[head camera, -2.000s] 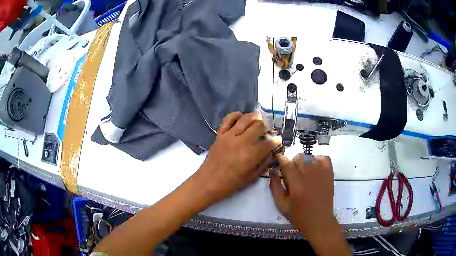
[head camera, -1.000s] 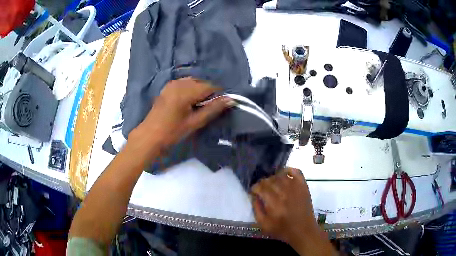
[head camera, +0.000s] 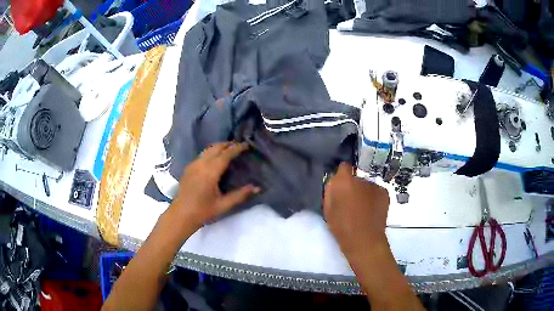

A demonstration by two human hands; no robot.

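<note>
The dark grey garment [head camera: 273,73] lies spread on the white table left of the sewing machine head [head camera: 425,115]. A trim with two white stripes [head camera: 310,121] runs across it near the presser foot [head camera: 395,158]. My left hand [head camera: 212,185] lies on the garment's lower left part, thumb apart from the fingers, near a dark fold. It does not visibly grip the cloth. My right hand [head camera: 355,203] is closed on the garment's right edge, just left of and below the presser foot. Its fingertips are partly hidden.
Red-handled scissors [head camera: 486,246] lie right of the needle area. A black cloth band [head camera: 486,127] wraps the machine head. A grey device [head camera: 48,127] stands at the left, beyond orange-brown tape [head camera: 130,152]. More dark cloth [head camera: 413,17] lies at the back. A blue basket [head camera: 158,36] is at upper left.
The garment's edge has come away from the needle area and now lies turned, its striped trim showing. My left hand has moved left and opened. My right hand has shifted to the garment's right edge.
</note>
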